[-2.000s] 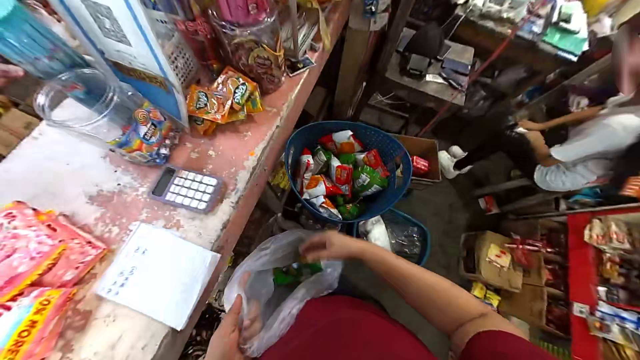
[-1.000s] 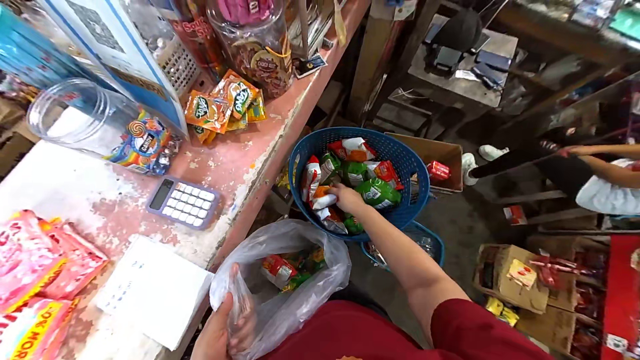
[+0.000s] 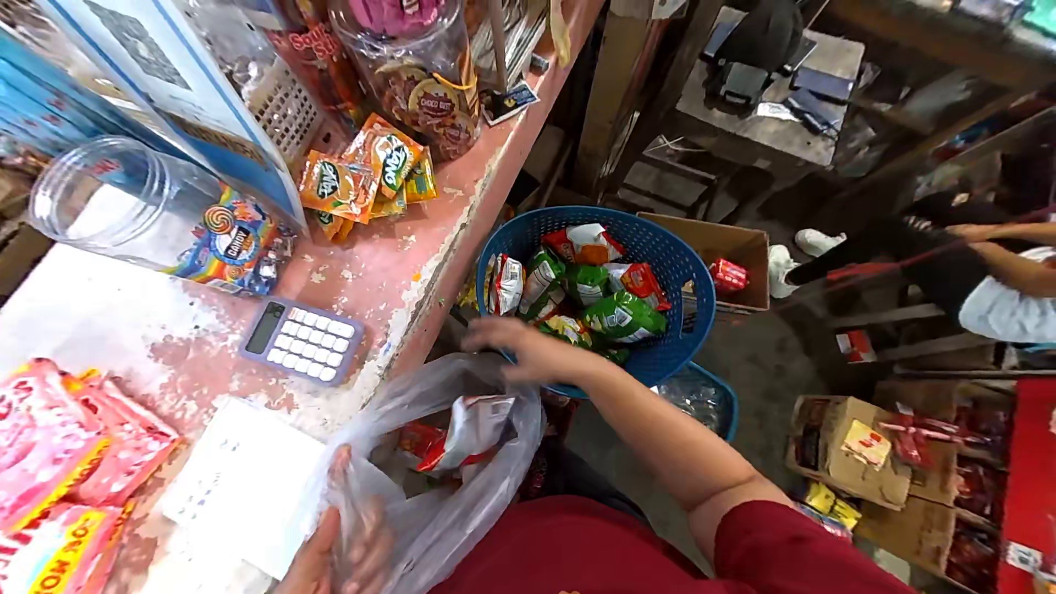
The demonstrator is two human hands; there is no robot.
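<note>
My left hand (image 3: 351, 528) grips the rim of a translucent plastic bag (image 3: 503, 503) at the lower centre, its mouth facing up. Inside the bag lie a red and white snack packet (image 3: 474, 429) and other packets, partly hidden by the plastic. Blurred by motion, my right hand (image 3: 528, 346) hovers between the bag's mouth and a blue perforated plastic basket (image 3: 697, 289), fingers spread, with nothing seen in it. Several green snack packets (image 3: 624, 318) and red and white ones (image 3: 584, 244) fill the basket.
On the worn pink counter at left lie a calculator (image 3: 302, 341), paper sheets (image 3: 239, 478), orange drink-mix sachets (image 3: 363, 169) and a clear plastic jar (image 3: 157, 214). Behind the basket stands a cardboard box (image 3: 747, 247). A seated person (image 3: 982, 264) is at right, near boxes of goods (image 3: 858, 450).
My right hand has moved from inside the basket back toward the bag. A red and white packet now shows at the bag's mouth. My left hand still holds the bag.
</note>
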